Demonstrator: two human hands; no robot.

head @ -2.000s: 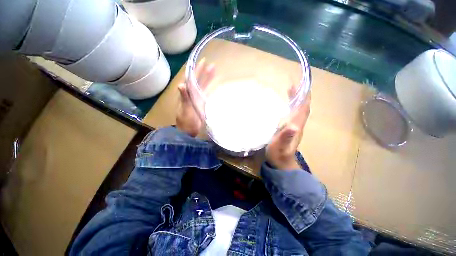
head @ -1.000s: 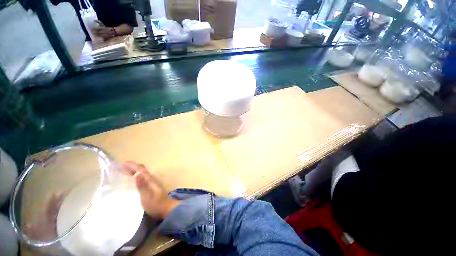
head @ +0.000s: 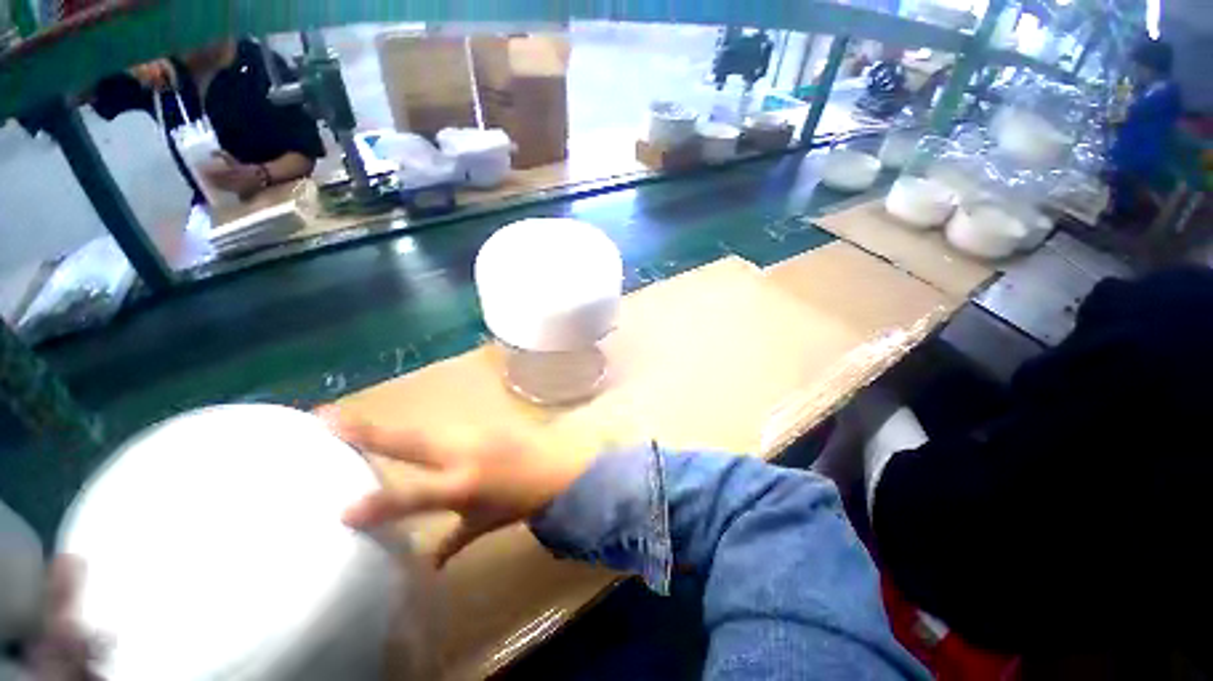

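Note:
A large white pot (head: pixel 226 532) is at the lower left, its closed base facing up, slightly blurred. A see-through wall shows faintly at its lower right. My right hand (head: pixel 459 482) lies against the pot's right side with fingers spread. My left hand (head: pixel 60 623) is blurred and partly cut off, against the pot's left side; its fingers are mostly hidden. Another white pot (head: pixel 549 286) stands upside down on the cardboard sheet (head: pixel 692 353), with a clear rim below it.
A green-topped line (head: pixel 426 299) runs behind the cardboard. Clear and white pots (head: pixel 987 229) stand at the far right. A person in dark clothes (head: pixel 1051 492) is close on my right; another person (head: pixel 253 133) is across the line. A blurred white shape (head: pixel 16 572) shows at the left edge.
The pot in my hands has turned over: its clear rim opening faced me, now its white base does. The view has swung right since the earliest frame, and the standing pot now appears left of centre.

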